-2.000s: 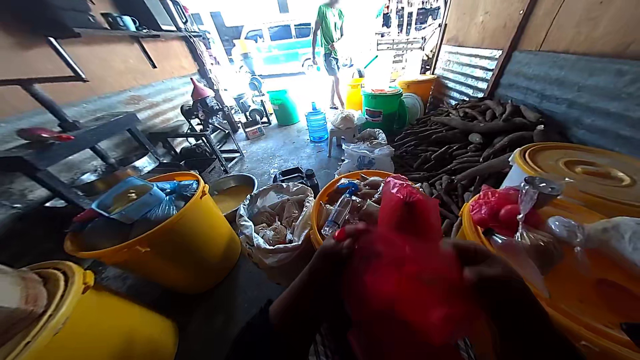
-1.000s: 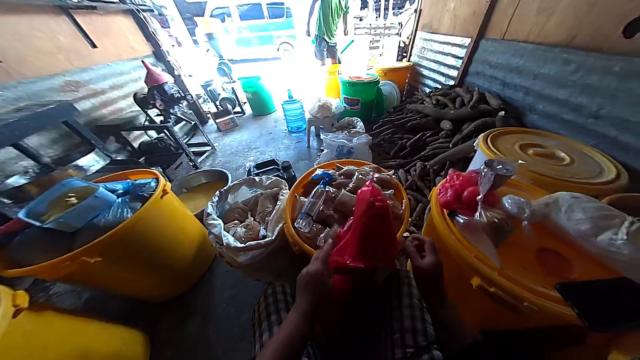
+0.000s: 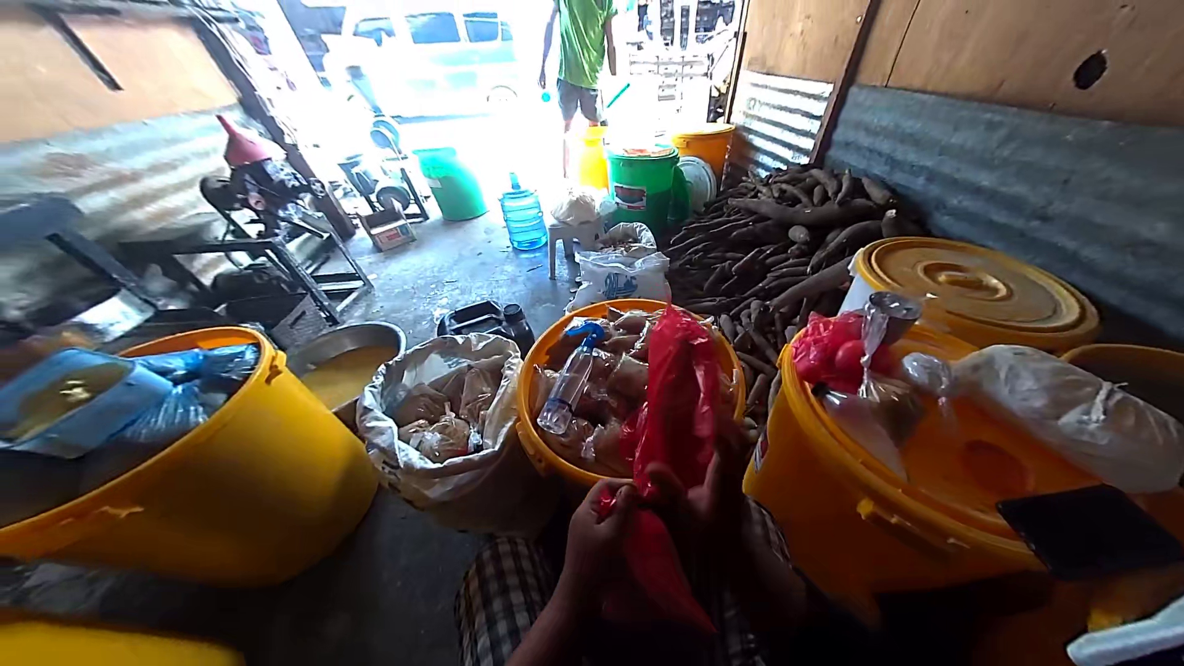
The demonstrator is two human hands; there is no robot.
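A red plastic bag (image 3: 680,398) stands upright between my hands, its lower part hanging over my lap. My left hand (image 3: 601,523) grips it, fingers closed on the plastic. My right hand (image 3: 712,481), in shadow, holds its other side. Just beyond is an orange tub (image 3: 532,435) filled with small clear bags of brown contents (image 3: 624,379); a clear spray bottle with a blue head (image 3: 572,384) lies on them. Left of the tub, a white woven sack (image 3: 388,453) holds similar small bags.
Large orange tubs flank me at left (image 3: 296,499) and right (image 3: 786,472). A metal basin (image 3: 393,342) lies past the left tub. Root crops (image 3: 786,240) are heaped by the corrugated wall. A dark phone-like slab (image 3: 1091,527) rests at right. A person (image 3: 581,55) stands in the bright doorway.
The red bag was spread and blurred two seconds ago; now it is narrow and upright, with my hands closer together low on it. The view has shifted.
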